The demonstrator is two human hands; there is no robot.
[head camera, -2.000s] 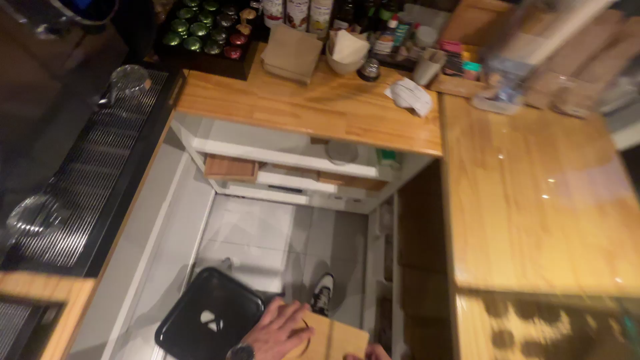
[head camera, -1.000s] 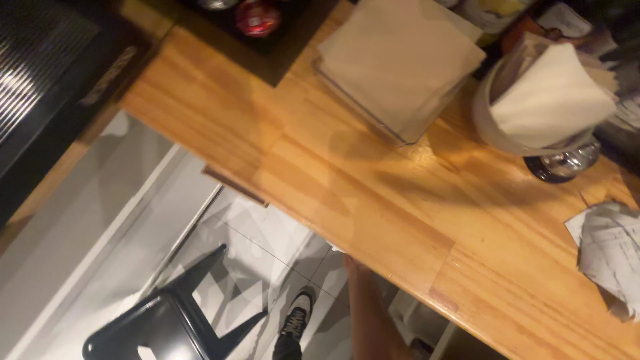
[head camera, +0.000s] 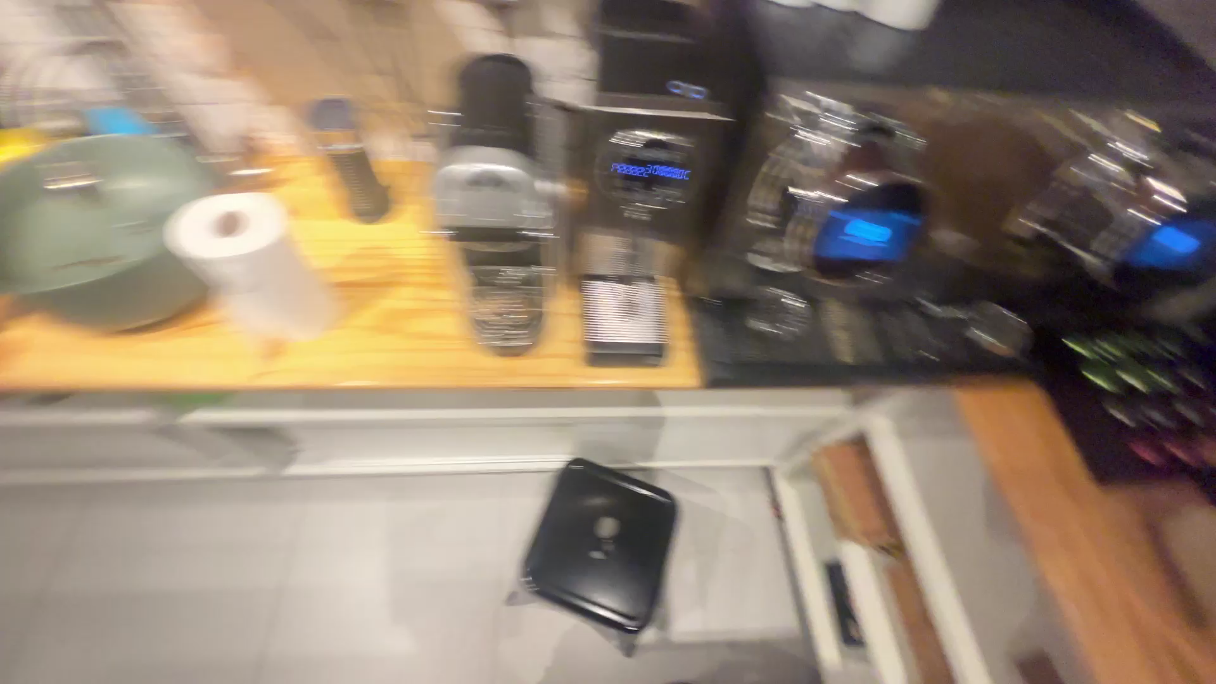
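Neither of my hands shows in the head view now, and motion blurs the picture. On the wooden counter, a white paper towel roll (head camera: 261, 266) stands beside a large green bowl (head camera: 104, 237). Farther right are a silver and black capsule coffee machine (head camera: 494, 199) and a black coffee machine (head camera: 646, 171) with a lit display and a ribbed metal drip tray (head camera: 624, 313). A larger dark machine with blue screens (head camera: 866, 233) fills the right. Whether anything is in my hands cannot be seen.
A black stool (head camera: 603, 546) stands on the grey tiled floor (head camera: 332, 570) below the counter. White open shelving (head camera: 917, 532) with brown boxes (head camera: 855, 489) is at its right. Coffee capsules (head camera: 1130, 370) lie in a dark holder beyond a wooden counter edge (head camera: 1035, 494).
The view has swung far, to the counter with the coffee machines. My hands, seen at a flat brown item two seconds ago, have left the picture.
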